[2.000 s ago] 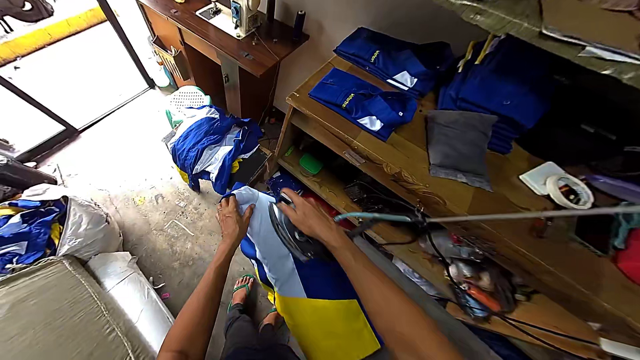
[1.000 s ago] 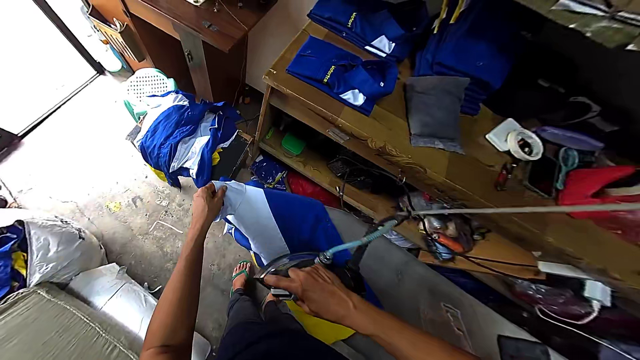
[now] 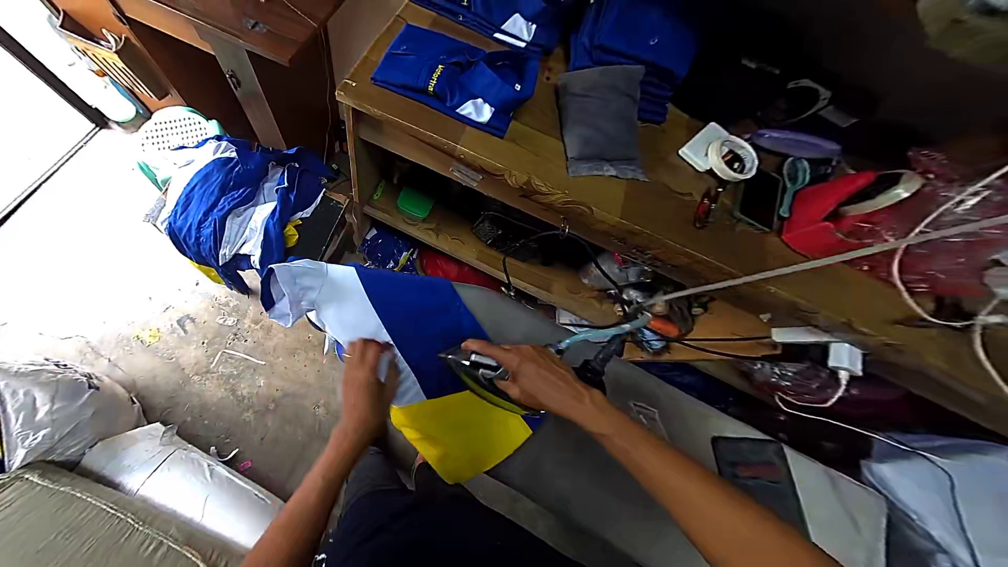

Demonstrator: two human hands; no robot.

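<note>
On a grey padded ironing board point(image 3: 551, 465) lies a garment point(image 3: 425, 331) in light blue, dark blue and yellow, its collar end at the board's far left tip. My right hand point(image 3: 535, 378) grips the handle of an electric clothes iron point(image 3: 484, 374), which rests on the dark blue and yellow part; the hand hides some of the iron. A cord and a light blue hose run from its rear. My left hand point(image 3: 367, 390) is at the near edge of the light blue part, fingers bent and slightly blurred; whether cloth is between them is unclear.
Beyond the board, a wooden cabinet point(image 3: 504, 177) holds folded blue shirts point(image 3: 457, 79), a grey cushion point(image 3: 602, 118) and a tape roll point(image 3: 732, 157). Crumpled garments point(image 3: 228, 205) lie over a stool at left. White sacks point(image 3: 63, 409) stand lower left. A cord crosses at right.
My left hand has moved from the garment's far end down along its near edge. The iron, in my right hand, sat near the garment's near edge a second ago and is now farther in.
</note>
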